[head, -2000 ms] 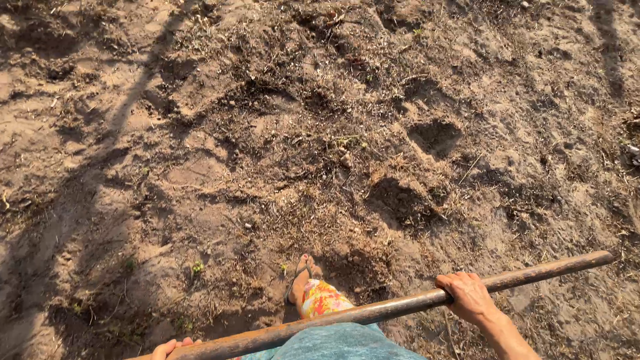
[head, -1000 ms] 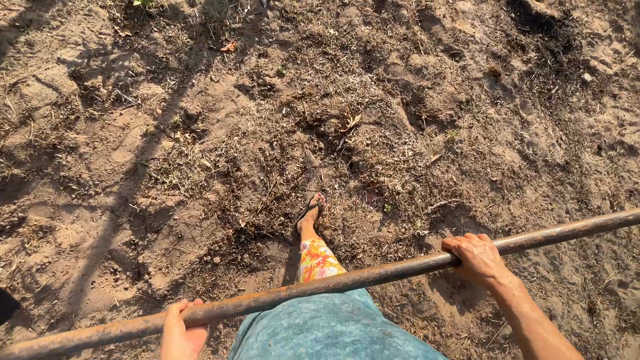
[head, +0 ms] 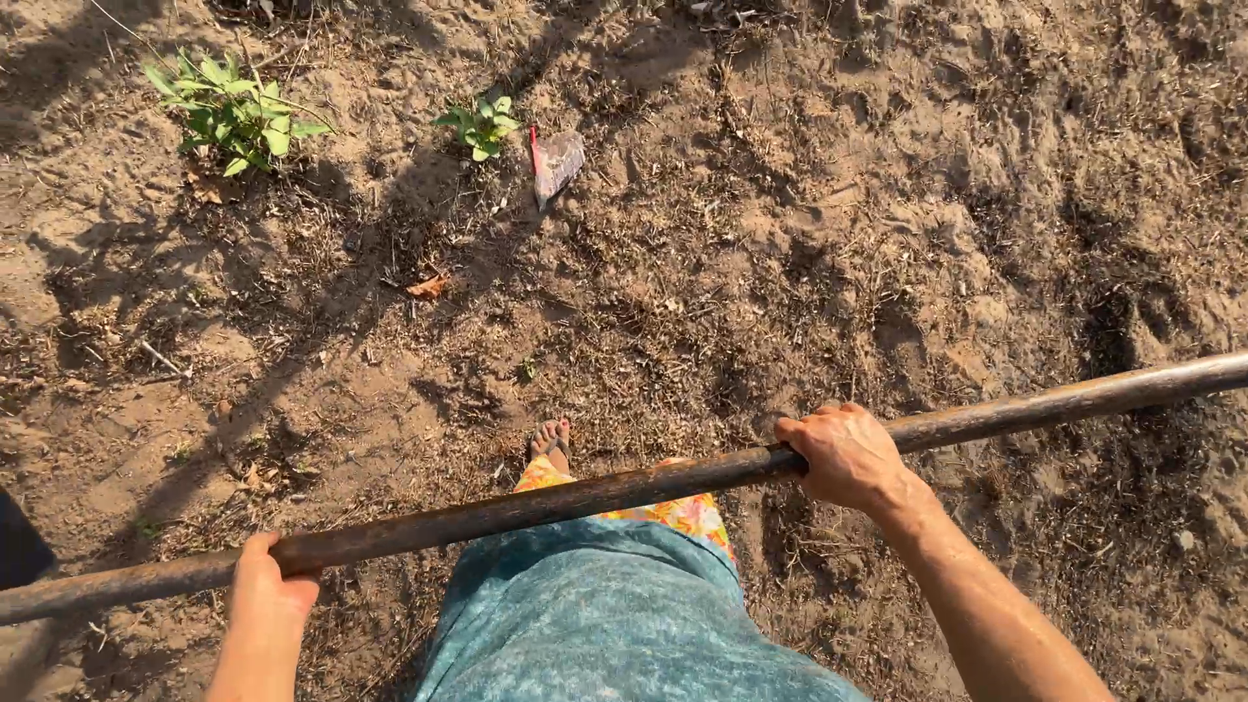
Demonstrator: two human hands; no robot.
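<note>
A long wooden pole [head: 546, 505] crosses in front of my body, rising from the lower left edge to the right edge. My left hand [head: 269, 583] grips it toward the left end. Nearer the middle right, my right hand [head: 840, 454] is closed around it from above. Both ends of the pole lie outside the view. Beneath it show my teal shirt [head: 604, 614], patterned orange and yellow trousers [head: 682, 512] and one foot [head: 551, 441] in a sandal.
Uneven dry soil with plant litter surrounds me. Ahead grow a leafy green plant [head: 239, 115] and a smaller one [head: 478, 127], beside a crumpled scrap with a red edge [head: 558, 168]. A dark object [head: 19, 546] enters at the left edge.
The view has moved over the ground, bringing in the green plants and the scrap. Both hands remain on the pole. My left hand shows more fully than two seconds ago.
</note>
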